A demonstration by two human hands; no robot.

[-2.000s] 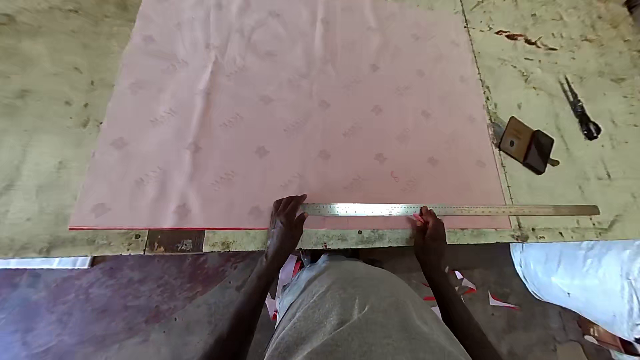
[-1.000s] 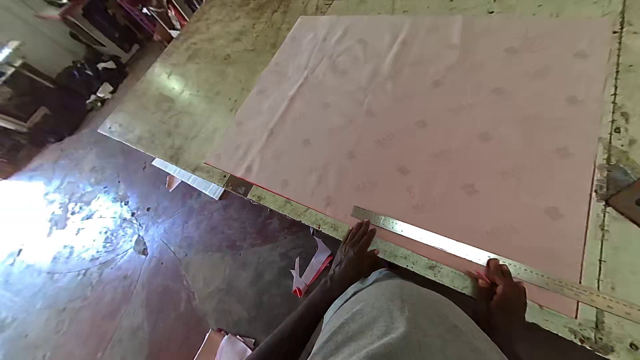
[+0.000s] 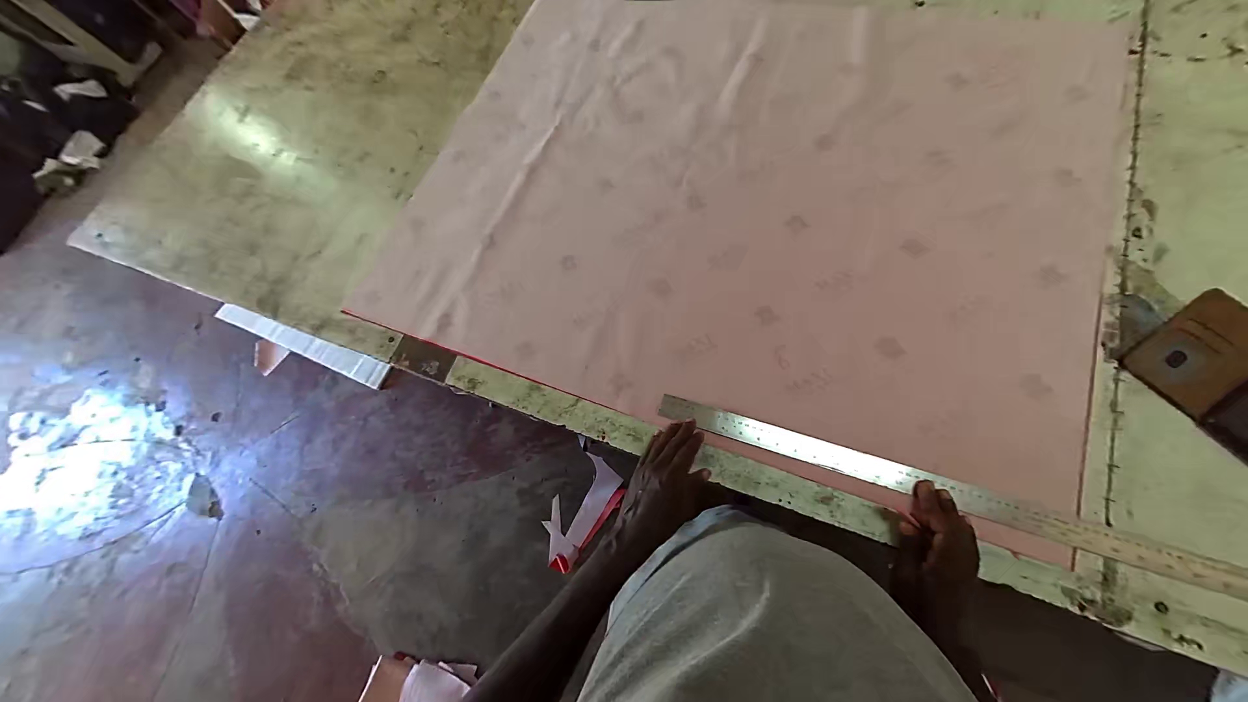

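Observation:
Pink printed fabric [image 3: 799, 224] lies spread on the worn table [image 3: 322, 146], with a red edge showing along its near side. A long metal ruler [image 3: 809, 447] rests on the fabric near that edge and runs to the right beyond it. My left hand [image 3: 668, 478] lies at the table's near edge, fingertips on the fabric just below the ruler's left end, fingers nearly straight. My right hand [image 3: 936, 536] has its bent fingers on the ruler's lower edge farther right; the thumb is partly hidden.
A brown phone case [image 3: 1189, 351] lies at the right of the table. A white strip [image 3: 302, 344] sticks out under the left edge. Fabric scraps [image 3: 590, 507] hang or lie below the near edge. Dark piled items [image 3: 58, 136] are at the upper left.
The view has swung left since the first frame. My left hand was at the ruler's left end and now rests a little below it. My right hand remains at the ruler.

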